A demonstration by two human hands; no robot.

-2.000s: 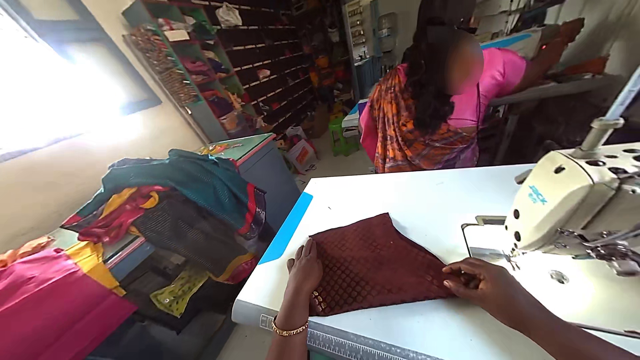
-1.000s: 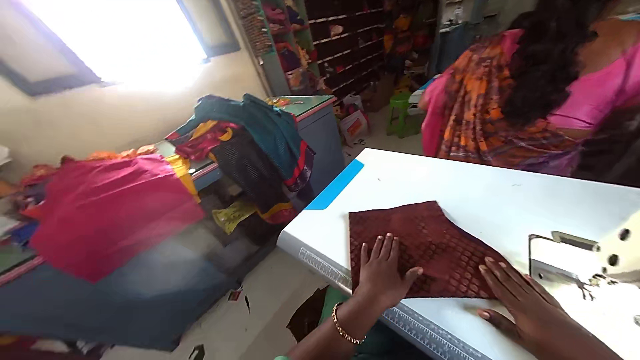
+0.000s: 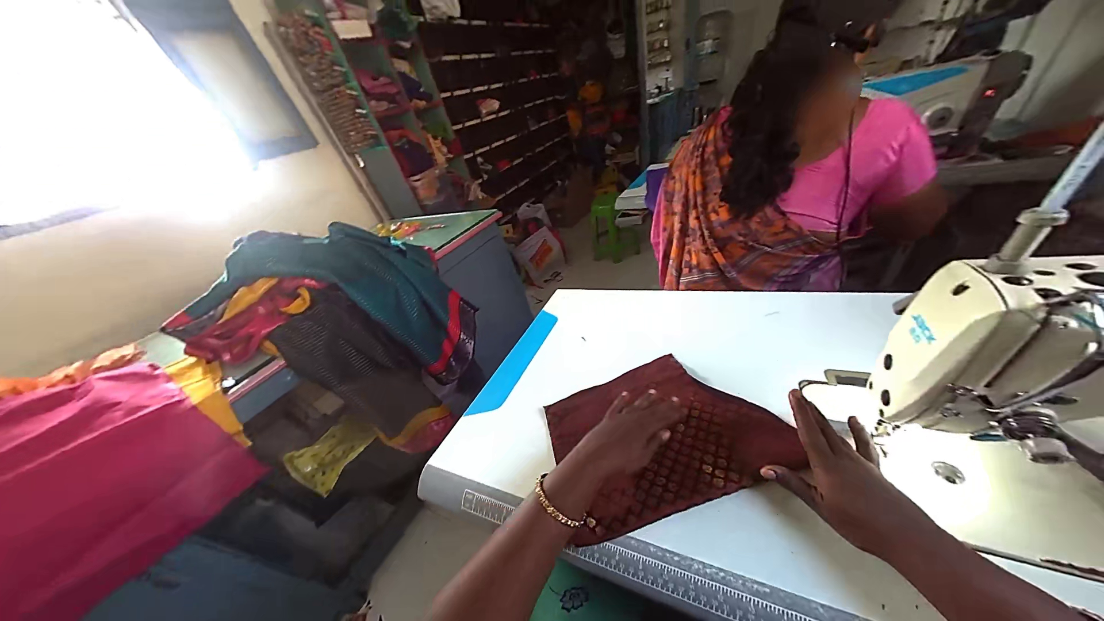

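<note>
A maroon patterned fabric piece (image 3: 690, 457) lies on the white sewing machine table (image 3: 733, 319), its lower edge over the ruler strip. My left hand (image 3: 625, 435), with a gold bracelet (image 3: 556, 504) at the wrist, rests flat on the cloth's left half, fingers apart. My right hand (image 3: 832, 479) touches the cloth's right tip, fingers raised and spread, thumb near the fabric's edge. Right of it stands a Jack sewing machine (image 3: 975, 345), its needle area partly hidden behind my fingers.
A person (image 3: 802, 172) in pink and orange sits beyond the table, facing away, near another sewing machine (image 3: 949, 95). Teal and dark garments (image 3: 345, 285) and a pink cloth (image 3: 112, 466) drape over a counter at left. A green stool (image 3: 611, 228) and shelves (image 3: 500, 95) stand behind.
My left hand has moved from the cloth's left edge onto its middle left. My right fingers, bunched at the cloth's tip two seconds ago, are spread. The seated person's outstretched arm has come down.
</note>
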